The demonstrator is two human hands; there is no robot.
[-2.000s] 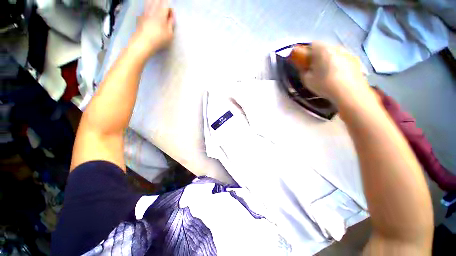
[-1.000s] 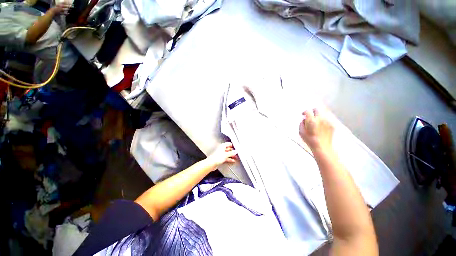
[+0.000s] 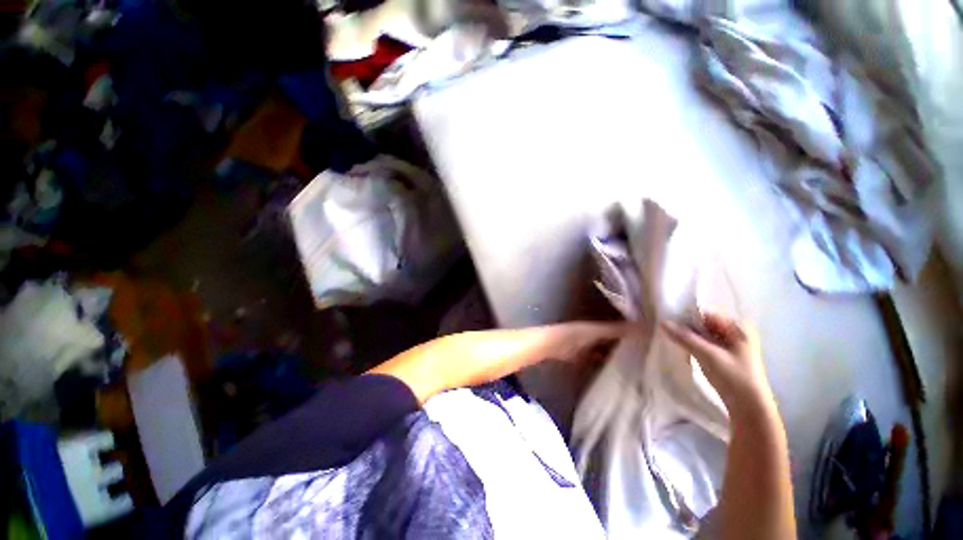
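The pale garment (image 3: 634, 406) is bunched up and lifted at the table's near edge, its folds hanging down in front of me. My left hand (image 3: 597, 340) grips it from the left, the fingers partly hidden by cloth. My right hand (image 3: 723, 346) grips it from the right, close to my left hand. Motion blur softens both. The steam iron (image 3: 851, 459) lies at the lower right with its orange-brown handle beside it, touched by neither hand. The brand label does not show.
The pressing table (image 3: 528, 137) has a pale cover. A crumpled pale heap (image 3: 781, 116) lies along its far right edge. A pale cloth bundle (image 3: 364, 232) sits on the floor left of the table, near scattered scraps. White and red cloth lies beyond the far edge.
The garment lay flat with its label showing; now it is gathered and raised between both hands. The hands have come together. The view has turned left, and the iron shows lower in the picture.
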